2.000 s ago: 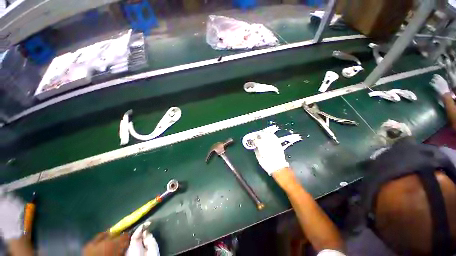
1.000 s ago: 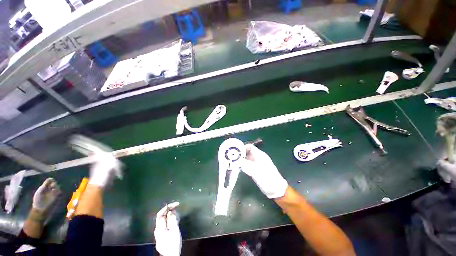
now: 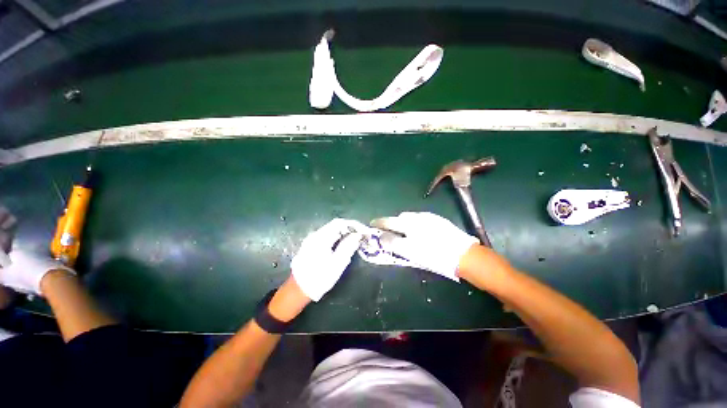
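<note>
A white arm housing [image 3: 380, 249] is held low over the green bench in front of me, its round hub end towards the left. My right hand [image 3: 422, 241], in a white glove, grips the housing and covers most of its tail. My left hand [image 3: 326, 256], also gloved, is at the hub with bent fingertips. Something small and dark shows at its fingers, too small to name. A claw hammer [image 3: 468, 199] lies just beyond my right hand, its handle end hidden by my wrist.
A second housing [image 3: 588, 205] and locking pliers [image 3: 675, 183] lie to the right. An orange electric screwdriver [image 3: 73, 221] lies left, beside another person's gloved hand [image 3: 25, 269]. Beyond the pale strip [image 3: 359, 124] are a curved arm assembly [image 3: 383, 96] and another housing [image 3: 612, 60].
The view has tilted down and turned left. My hands have come together at the housing, which has turned from upright to lying with its tail to the right. The hammer now shows clearly.
</note>
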